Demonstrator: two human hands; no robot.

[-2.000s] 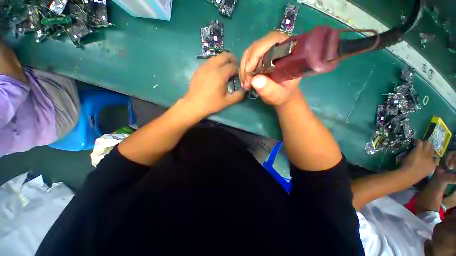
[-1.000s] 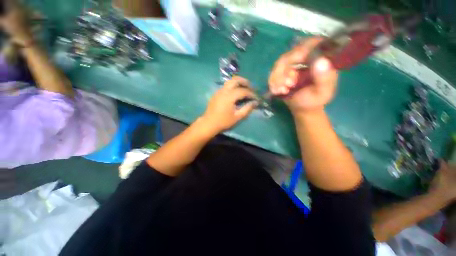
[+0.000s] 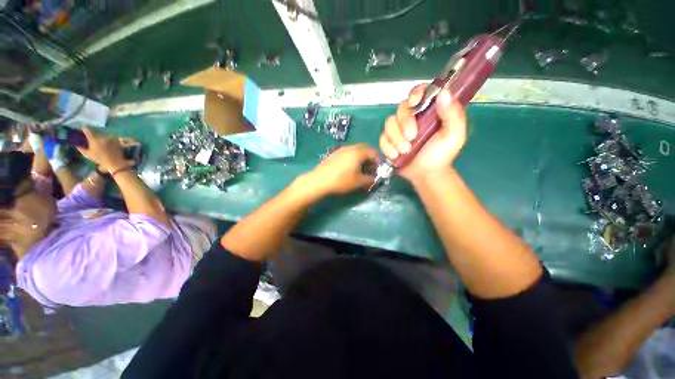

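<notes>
My right hand (image 3: 429, 137) is closed around a dark red electric screwdriver (image 3: 460, 80), whose narrow end points down and left. My left hand (image 3: 344, 170) holds a small circuit-board assembly (image 3: 380, 175) at its fingertips, at the narrow end of the driver. The fingers and the driver tip partly hide the board. Whether the bit touches a screw cannot be told. Loose board assemblies (image 3: 337, 126) lie on the green bench just beyond my left hand.
An open carton (image 3: 270, 126) stands left beyond my left arm. Piles of boards lie left (image 3: 203, 157) and right (image 3: 623, 189). A pale rail (image 3: 518, 89) borders the conveyor belt (image 3: 414, 55) with scattered boards. A person in purple (image 3: 111, 252) sits left; another person's arm (image 3: 633, 322) is right.
The camera view has swung up and left, showing more of the belt and carton. The driver has moved from nearly level to a steeper slant. Both hands keep their holds.
</notes>
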